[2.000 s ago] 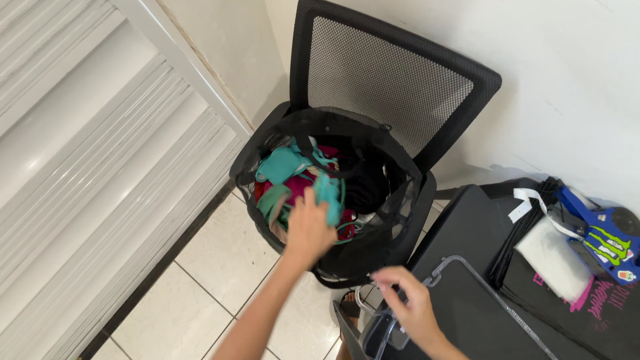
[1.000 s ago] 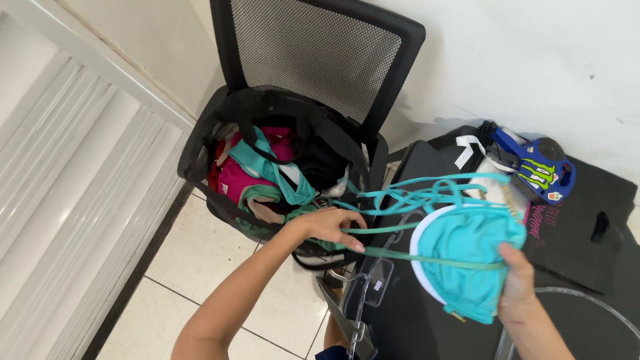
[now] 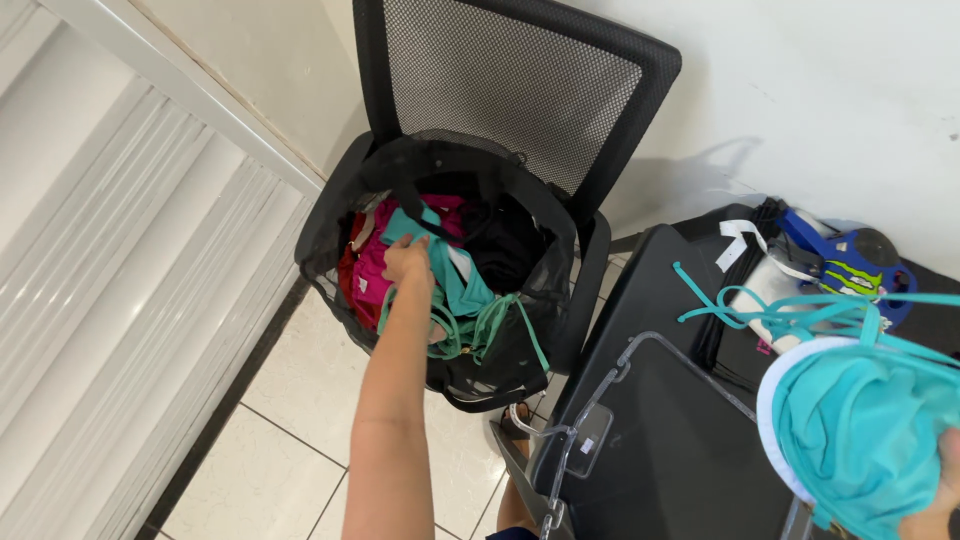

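Note:
My left hand (image 3: 407, 262) reaches into a black mesh basket (image 3: 559, 300) on an office chair, its fingers on a turquoise garment (image 3: 454, 274) with a white patch. Around it in the basket lie magenta (image 3: 371, 266), red and black clothing (image 3: 502, 244), and a green strappy piece (image 3: 491, 319). At the right edge my right hand (image 3: 934, 487), partly out of view, holds a turquoise bikini top (image 3: 855, 420) with a white edge; its thin straps trail over the black table.
The chair's mesh backrest (image 3: 517, 82) stands against the wall. On the black table (image 3: 675, 465) lie a clear plastic hanger (image 3: 600, 390), a white packet (image 3: 757, 296) and a blue tape dispenser-like object (image 3: 862, 262). A white slatted door (image 3: 135, 225) is at left. Below, a person's foot (image 3: 516, 420) shows.
My right hand has carried the turquoise bikini top to the right, its straps now off the basket. My left hand has let go of the straps and moved into the basket.

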